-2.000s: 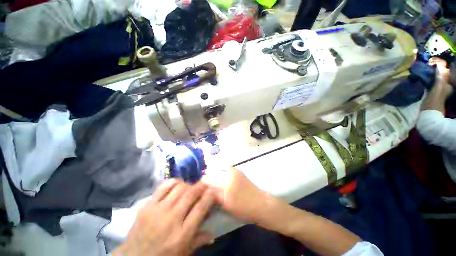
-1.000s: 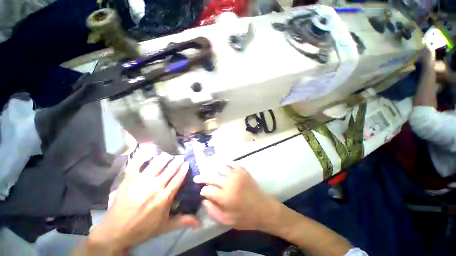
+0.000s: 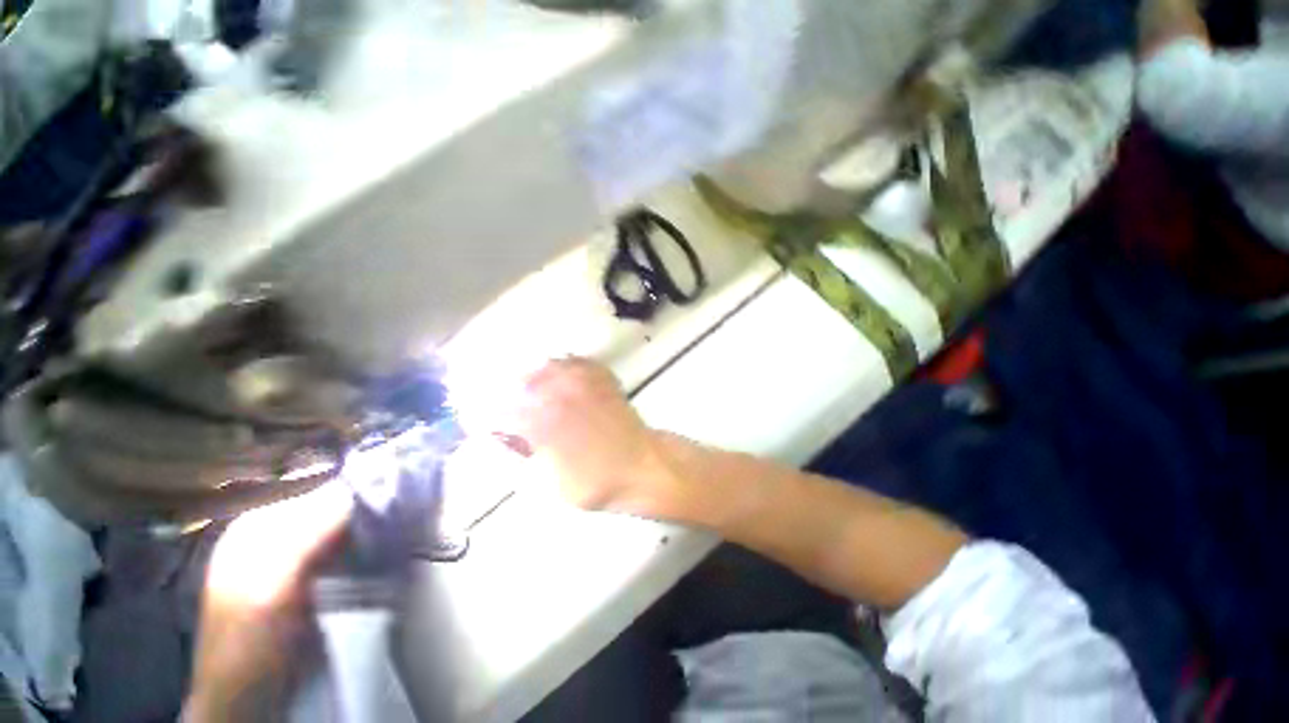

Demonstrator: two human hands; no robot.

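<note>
The grey garment (image 3: 399,516) lies at the needle area (image 3: 424,389) and hangs towards me, with a pale strip across its lower part. My left hand (image 3: 269,565) is at the left side of this cloth, closed on it, its fingers partly hidden by cloth and glare. My right hand (image 3: 587,431) is on the white table just right of the needle, fingers curled; glare hides its fingertips and whether they grip cloth. The cream sewing machine head (image 3: 424,170) is blurred above both hands.
Small black-handled scissors (image 3: 653,264) lie beneath the machine arm. A green patterned strap (image 3: 848,304) wraps the machine base. Blurred shears (image 3: 127,226) rest at the head's left. Another person's white sleeve (image 3: 1216,99) is at upper right. Dark navy cloth (image 3: 1074,466) hangs at right.
The view has moved closer and tilted, with the machine larger and blurred. My left hand has gone from flat on the cloth to its left side. My right hand's fingers are curled closer to the needle.
</note>
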